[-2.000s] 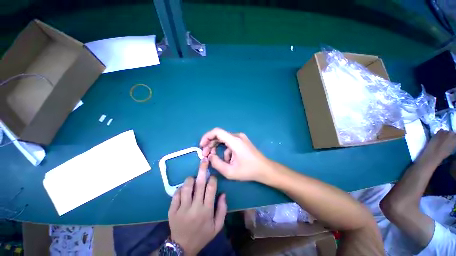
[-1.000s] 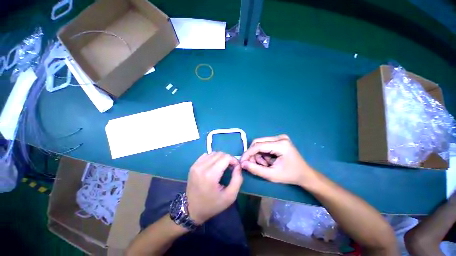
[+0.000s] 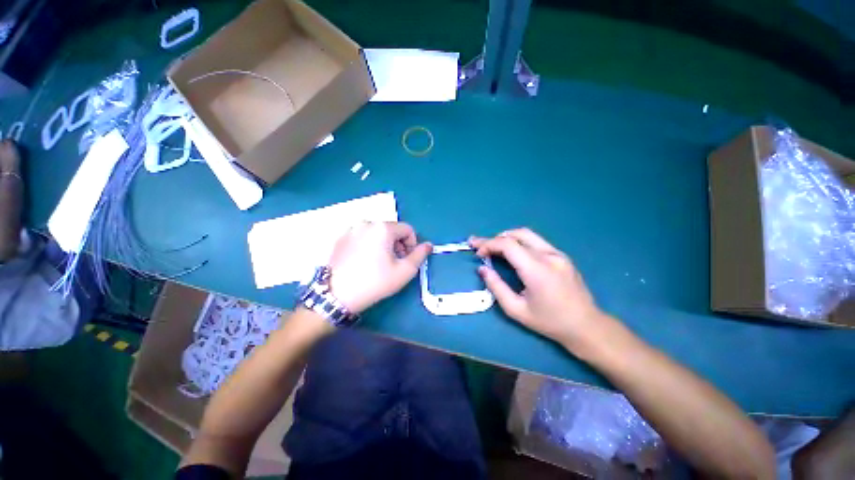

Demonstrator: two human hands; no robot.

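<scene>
A white rounded-square plastic frame point(image 3: 458, 303) lies on the green bench near its front edge, in front of me. My left hand point(image 3: 377, 262), with a watch on the wrist, pinches the frame's upper left corner between thumb and fingers. My right hand point(image 3: 532, 281) holds the frame's upper right corner and right side with its fingertips. Whether a small piece is between the fingertips cannot be seen. A white sheet point(image 3: 296, 246) lies flat to the left, partly under my left hand.
An open carton point(image 3: 315, 121) stands upper left, a wire bundle point(image 3: 120, 202) beyond it. A rubber band point(image 3: 418, 141) and two white scraps point(image 3: 361, 171) lie mid-bench. A carton of plastic bags point(image 3: 738, 225) stands right. A carton of frames point(image 3: 173, 339) is below left. People's arms show at both sides.
My view has swung left. My hands have parted from each other at the frame and now sit at its two upper corners; the frame's near side has come into view.
</scene>
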